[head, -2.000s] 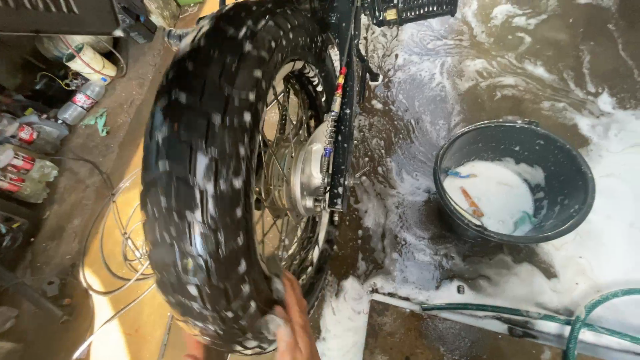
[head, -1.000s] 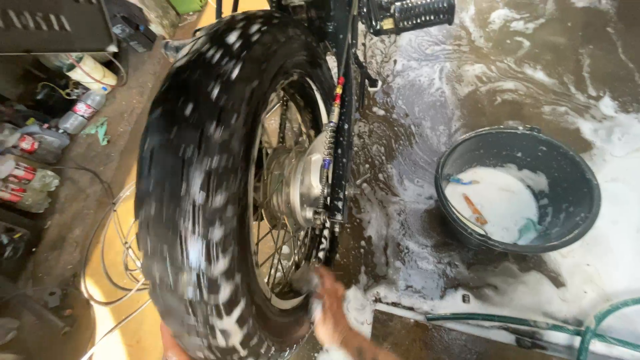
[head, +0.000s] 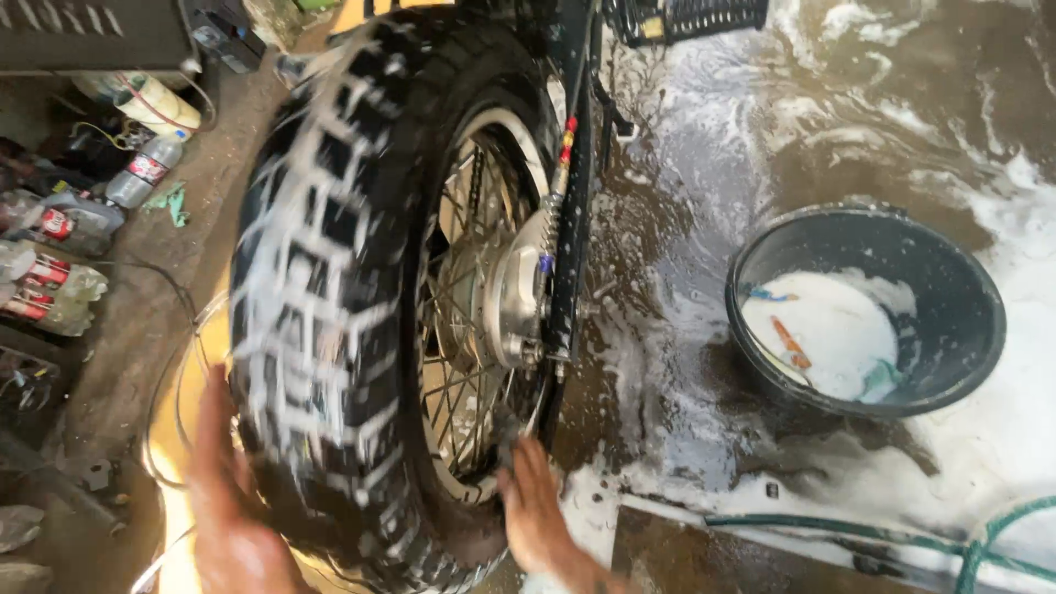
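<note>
A motorcycle's rear wheel stands before me, its black knobbly tire (head: 330, 330) streaked with suds. Beside the tire's left edge is my left hand (head: 235, 503), blurred, fingers raised, nothing seen in it. At the lower right of the spoked rim (head: 450, 483) is my right hand (head: 532, 503); its fingertips meet a dark, blurred thing by the rim, and whether they grip it cannot be made out. The metal hub (head: 516, 297) sits mid-wheel, next to a rod with a spring (head: 553, 223). A dark bucket (head: 949, 313) at the right holds foamy water and an orange-handled tool (head: 788, 340).
Foam and water cover the floor (head: 701, 206) at the right. A green hose (head: 841, 532) crosses the lower right. Plastic bottles (head: 144, 169) lie at the left, near a yellow surface (head: 216, 330) and thin cables. A black footrest (head: 689, 21) juts out at the top.
My left hand, mostly hidden behind the tire before, now shows beside its left edge. The suds pattern on the tread has changed. My right hand remains near the lower rim.
</note>
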